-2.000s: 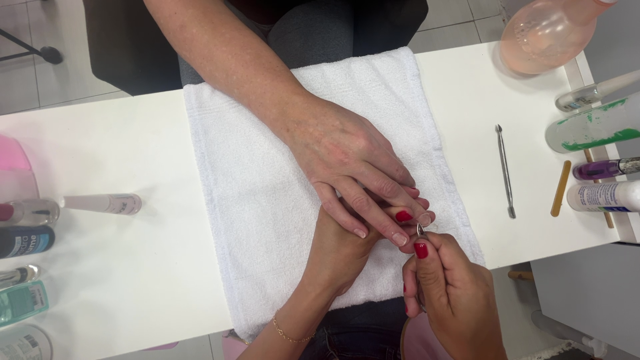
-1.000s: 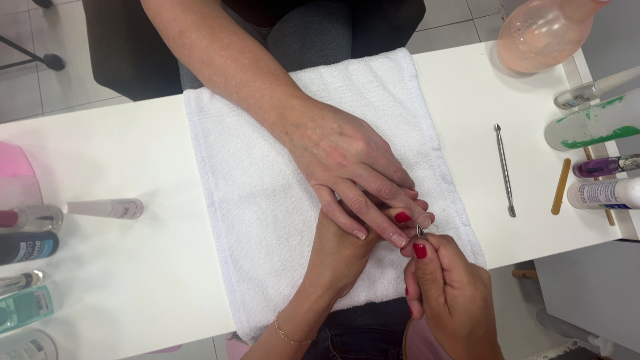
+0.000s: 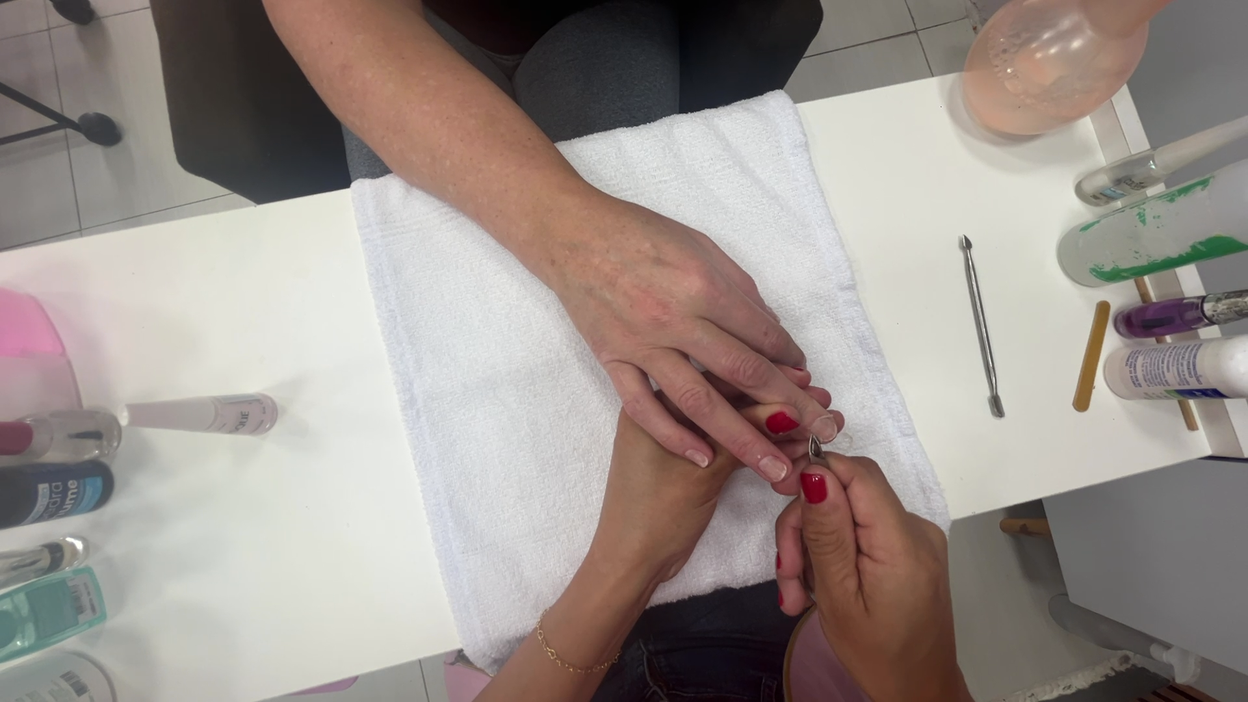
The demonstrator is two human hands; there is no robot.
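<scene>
Another person's hand (image 3: 663, 292) lies palm down over a white towel (image 3: 497, 390), its fingers spread toward the lower right. Beneath it, my left hand (image 3: 682, 478) holds that person's fingers, my red-nailed thumb beside one fingertip. At the lower right my right hand (image 3: 868, 556) grips a small metal cuticle nipper (image 3: 815, 448); only its pointed jaws show, close to the fingertip, and its handles are hidden in my palm. Whether the jaws touch the skin cannot be told.
A metal cuticle pusher (image 3: 981, 327) and a wooden stick (image 3: 1091, 356) lie on the white table (image 3: 244, 546) at right. Beyond stand a peach spray bottle (image 3: 1053, 68), a green-marked bottle (image 3: 1160, 229) and a purple polish bottle (image 3: 1170, 317). Several bottles, including a pale polish bottle (image 3: 205, 414), are at left.
</scene>
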